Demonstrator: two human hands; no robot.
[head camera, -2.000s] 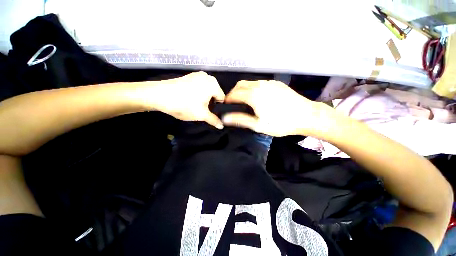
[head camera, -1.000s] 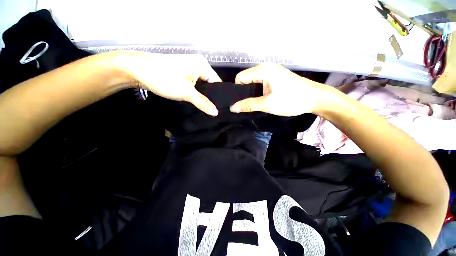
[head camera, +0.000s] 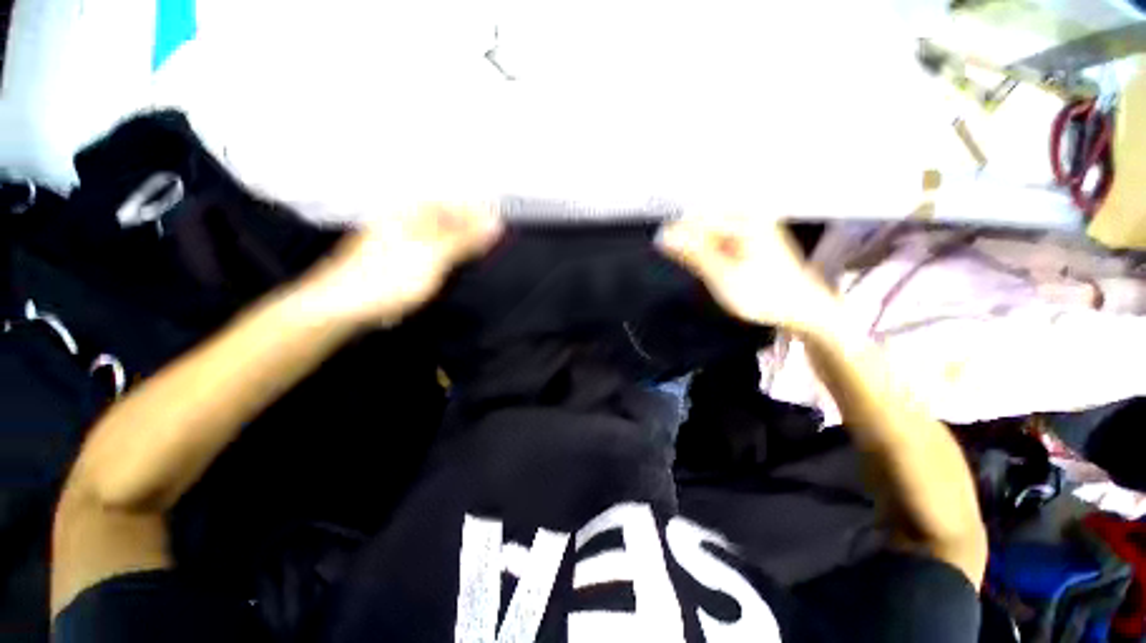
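A black garment (head camera: 572, 283) is stretched between my two hands at the table's front edge, its top edge roughly straight. My left hand (head camera: 427, 258) is closed on its left end and is blurred. My right hand (head camera: 735, 258) is closed on its right end, also blurred. A thin pale thread or line shows on the cloth between the hands. The lower part of the garment merges with other black cloth and my black shirt, so its outline is hard to tell.
The white table (head camera: 603, 126) lies ahead. Dark red scissor handles (head camera: 1081, 157) and yellowish snips (head camera: 993, 88) are at its right. Pink fabric (head camera: 930, 289) is piled at right. Black garments with a white drawcord (head camera: 151, 199) are at left. A blue strip (head camera: 174, 32) is at top left.
My hands have moved apart, from close together to the two ends of the cloth, which is now stretched. The view has shifted, showing the blue strip at top left.
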